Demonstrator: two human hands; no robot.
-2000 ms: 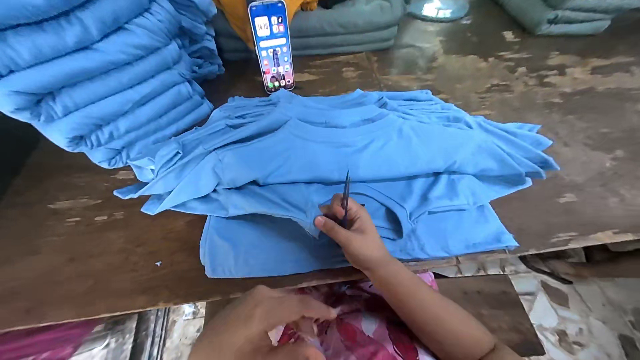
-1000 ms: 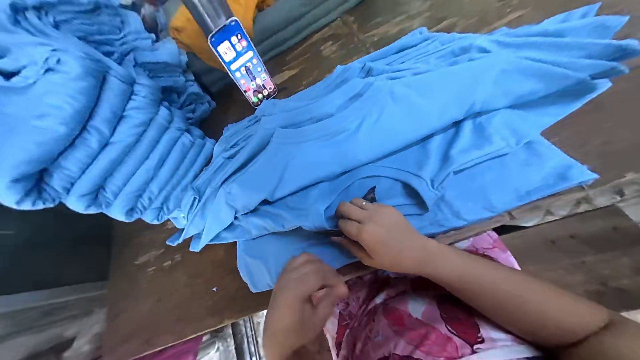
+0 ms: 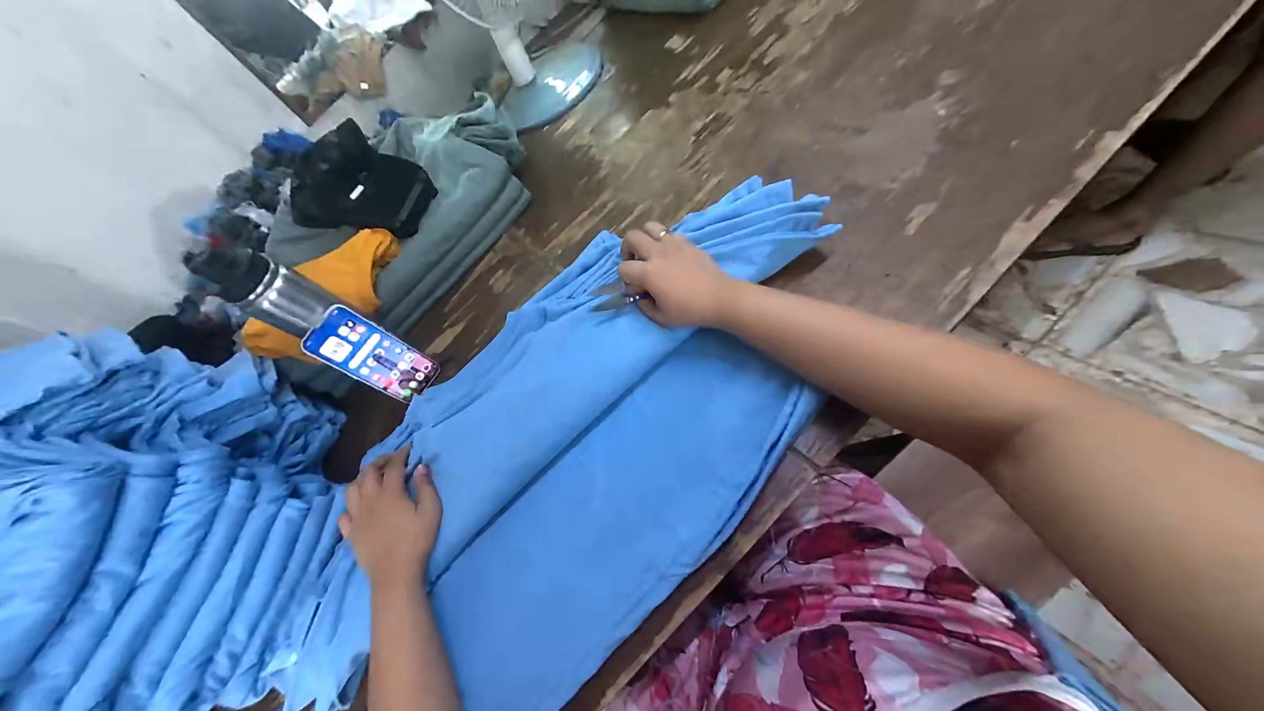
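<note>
A pile of blue fabric shirts (image 3: pixel 592 464) lies on the wooden table, its upper layers folded back. My right hand (image 3: pixel 671 276) rests on the far part of the pile, holding small metal thread snips (image 3: pixel 614 299) whose pointed blades stick out to the left, with some cloth bunched under the fingers. Near the left end of the same pile, my left hand (image 3: pixel 393 513) lies on the cloth with its fingers bent at the edge; how firmly it grips the fabric is not clear.
Tall stacks of folded blue garments (image 3: pixel 148 533) stand at the left. Behind the shirts, a lit phone (image 3: pixel 370 353) leans on a metal bottle (image 3: pixel 281 296). Beyond are grey-green folded cloths (image 3: pixel 464 237), a black cloth (image 3: pixel 360 183) and a fan base (image 3: pixel 558 87) on the table (image 3: pixel 889 128).
My left hand has moved from in front of the pile onto its left end. My right hand has left the neckline, which no longer shows, and is at the far part. The view has turned strongly.
</note>
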